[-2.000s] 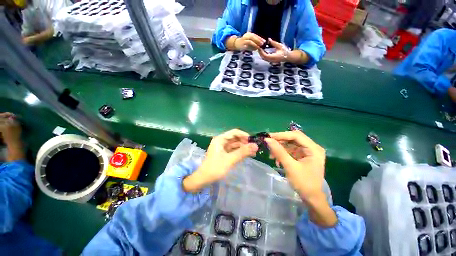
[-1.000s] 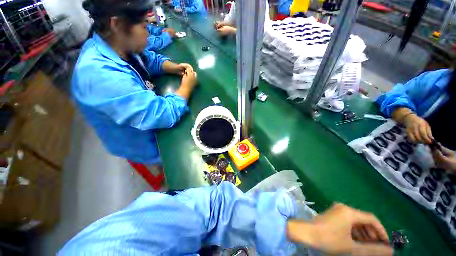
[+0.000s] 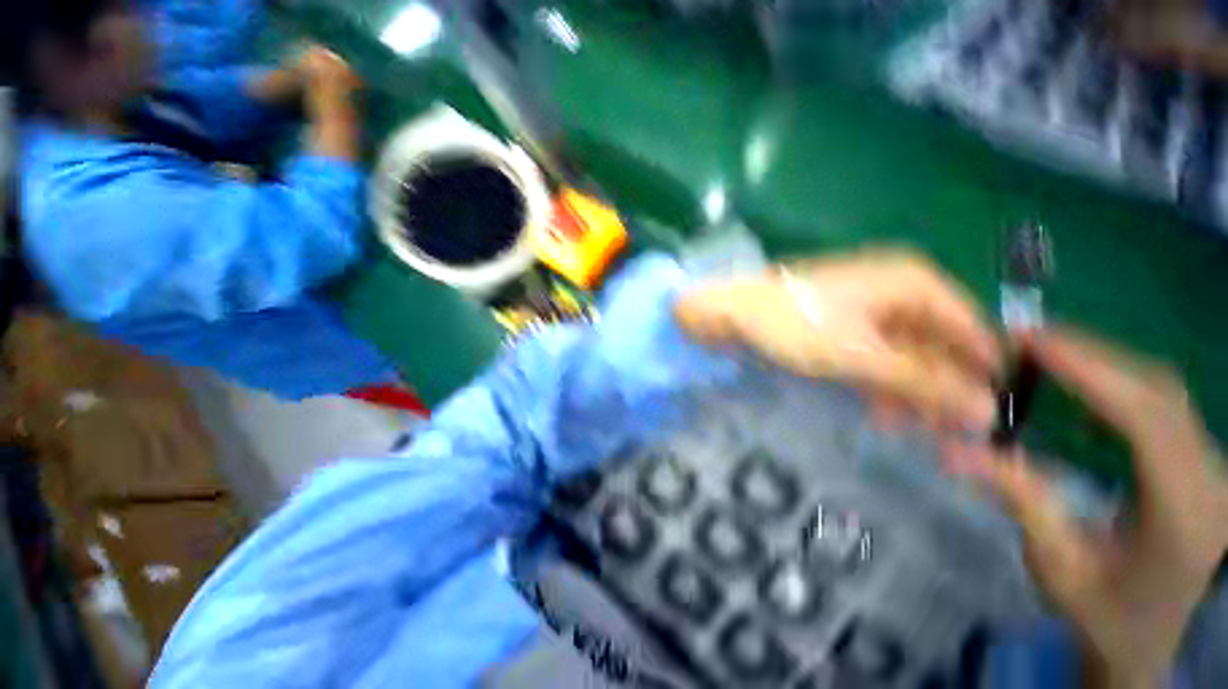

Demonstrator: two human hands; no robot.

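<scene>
The picture is strongly blurred. My left hand [image 3: 862,330] reaches in from the left, and my right hand [image 3: 1124,498] comes up from the lower right. Between their fingertips they hold a small dark part [image 3: 1017,390], likely a watch case; its details are too blurred to tell. Below my hands lies a whitish blister tray [image 3: 929,538] with rows of dark rounded cases [image 3: 765,485] in its pockets.
A white round fixture with a black centre [image 3: 462,209] stands at the upper left beside a yellow-orange box with a red button [image 3: 582,237]. A person in a blue smock [image 3: 189,242] is at the left. Another tray with dark cases [image 3: 1077,101] lies at the upper right.
The view has swung since the earlier frames. The fixture and button box now sit further up and left. My right hand is in view again, meeting my left at the dark part.
</scene>
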